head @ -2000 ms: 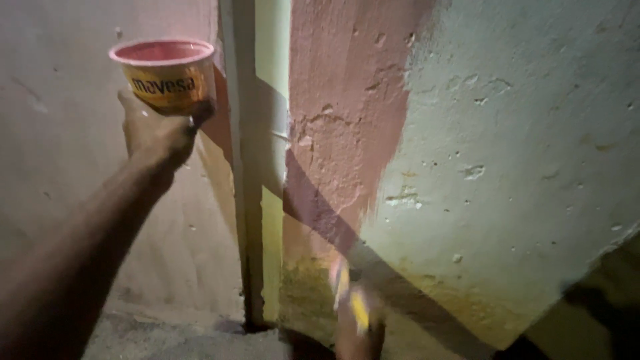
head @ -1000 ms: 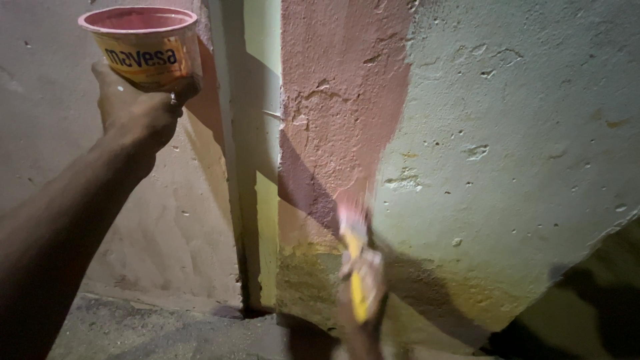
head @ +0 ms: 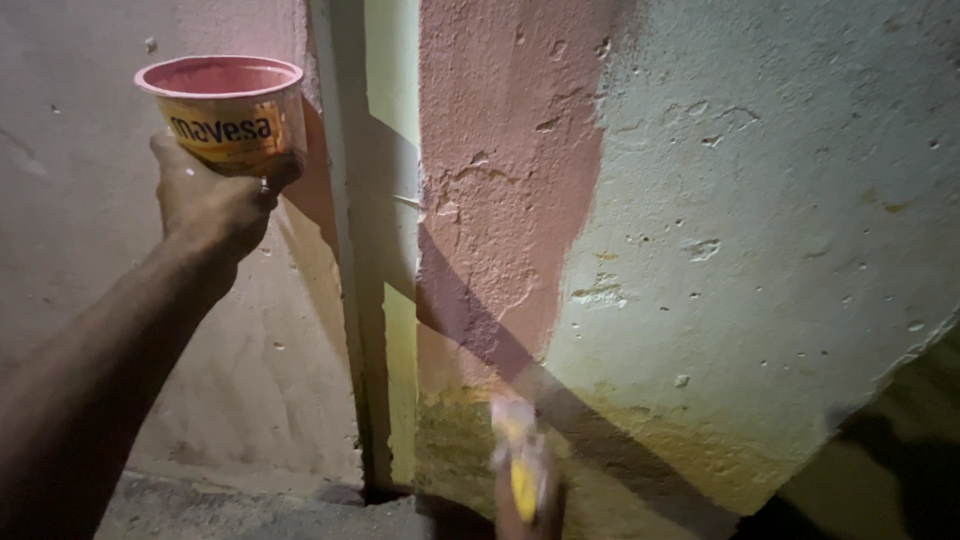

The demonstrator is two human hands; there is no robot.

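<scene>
At the upper left, my left hand (head: 214,199) grips a Mavesa plastic tub (head: 225,127) from below and holds it upright, its rim and inner wall coated with pink paint. Low in the middle, my right hand (head: 529,487), blurred, is closed on a yellow-handled paintbrush (head: 523,480). The pink bristle end points up at the lower edge of the pink painted strip (head: 510,187); whether it touches the wall cannot be told. Pale grey-green wall (head: 750,247) borders that strip on the right.
A narrow post or frame (head: 401,375) runs vertically left of the pink strip. Left of it stands a pinkish wall (head: 247,390). Rough concrete ground (head: 247,517) lies along the bottom. The wall's base is stained yellow-brown, and shadows cross it.
The right hand and brush moved up between the oldest frame and the middle one, and are now lower again, near the base. My left hand still holds the tub.
</scene>
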